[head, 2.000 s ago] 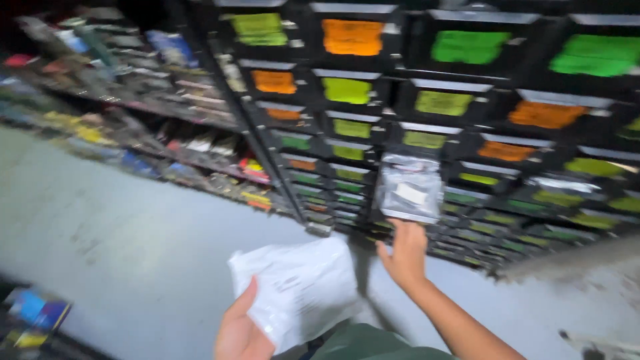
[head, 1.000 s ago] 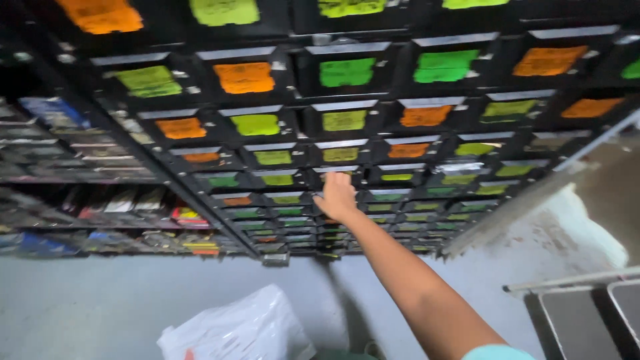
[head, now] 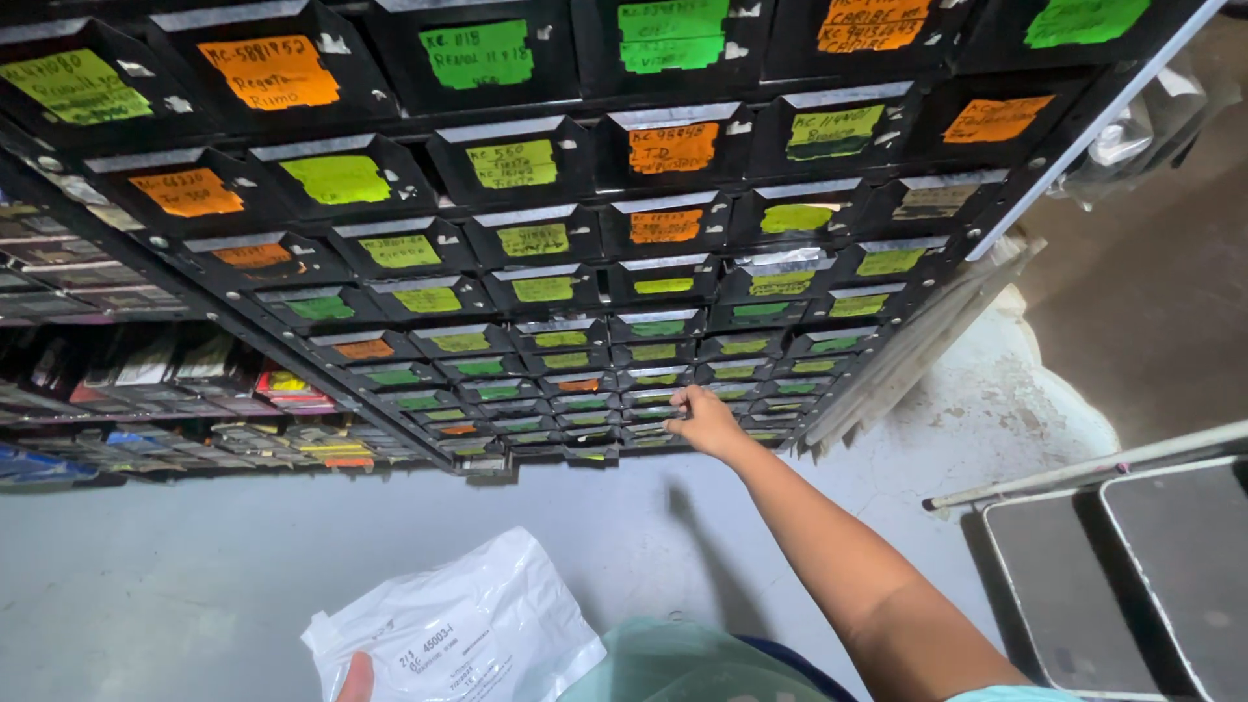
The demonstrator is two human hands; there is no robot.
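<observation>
My left hand (head: 357,679) shows only a thumb at the bottom edge, pressed on a white plastic bag (head: 468,624) that bears printed writing. My right hand (head: 704,421) reaches out to the lower rows of a tall rack of black drawers (head: 507,58), its fingers bent at a drawer front. Whether the fingers grip that drawer is too small to tell. Handwritten labels in orange, green and yellow-green mark the drawer fronts.
At the left, shelves (head: 58,419) hold many boxes and packets. A step ladder (head: 1063,575) is at the lower right on the grey floor (head: 244,565). Clear plastic wrapping (head: 1121,136) hangs beyond the rack's right edge.
A clear packet was by my right hand two seconds ago and is out of sight in the later frames. My right hand has moved to a lower drawer row. The view has shifted.
</observation>
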